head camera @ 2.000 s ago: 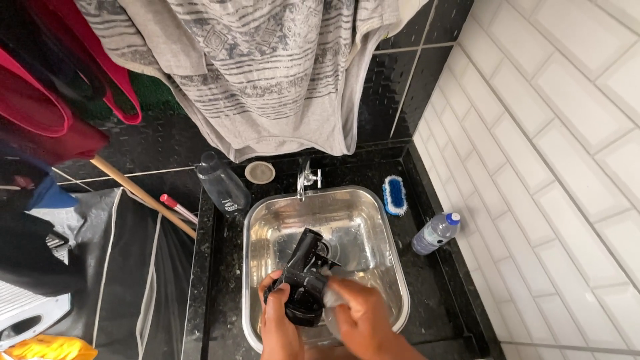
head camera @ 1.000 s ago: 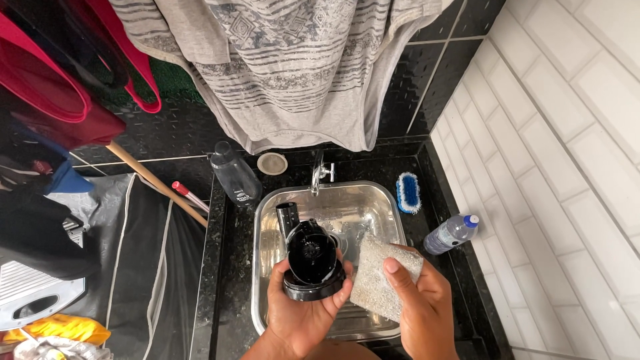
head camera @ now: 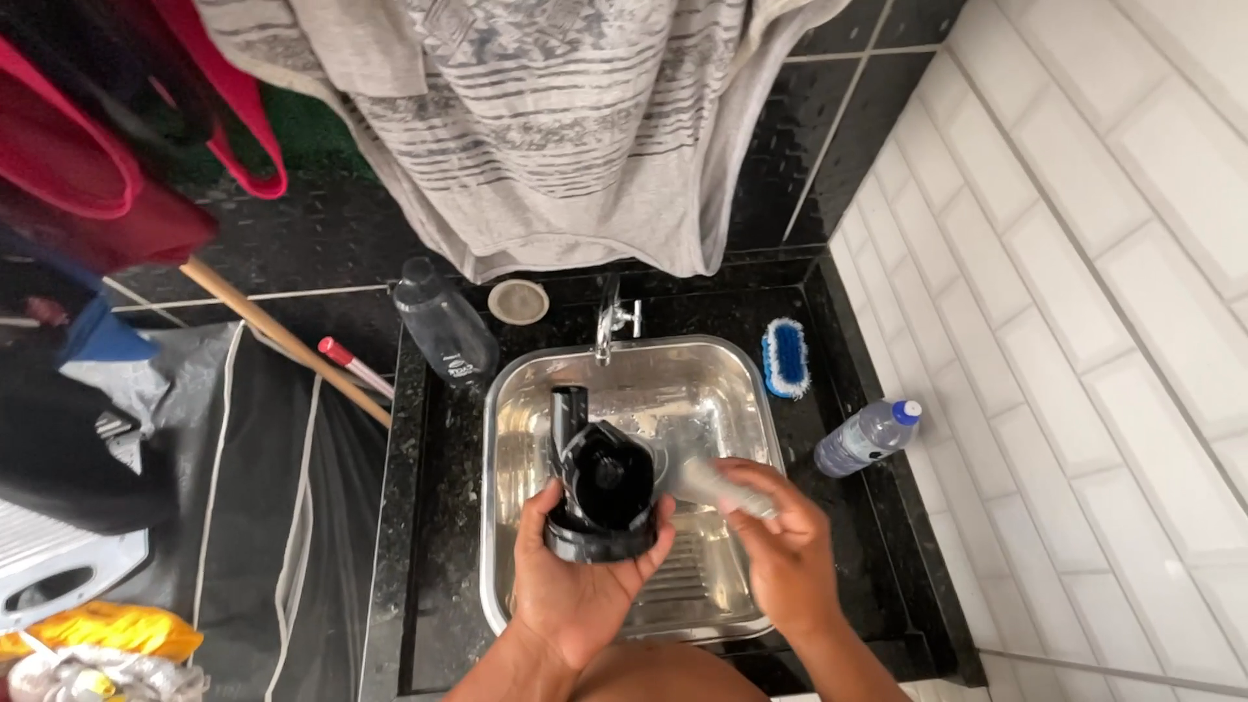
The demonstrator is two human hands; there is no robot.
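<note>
My left hand (head camera: 585, 595) holds a black plastic part (head camera: 609, 478) from below, over the stainless steel sink (head camera: 495, 468). The part has a round hollow opening facing up and a short tube at its upper left. To its right, my right hand (head camera: 785, 546) grips a pale scouring sponge (head camera: 726, 487), blurred and seen nearly edge-on, close to the part but apart from my left hand. The chrome faucet (head camera: 616, 322) stands at the sink's far edge, and I cannot tell whether water runs from it.
Left of the faucet are a dark translucent bottle (head camera: 447, 327) and a round beige lid (head camera: 519, 302). A blue and white brush (head camera: 786, 358) and a blue-capped bottle (head camera: 863, 439) stand right of the sink. A striped grey shirt (head camera: 565, 146) hangs above; a wooden pole (head camera: 283, 341) leans at left.
The sponge was held flat beside the black part one second ago; now it is turned edge-on and blurred. Two seconds ago both hands were together at the part, which was tilted differently.
</note>
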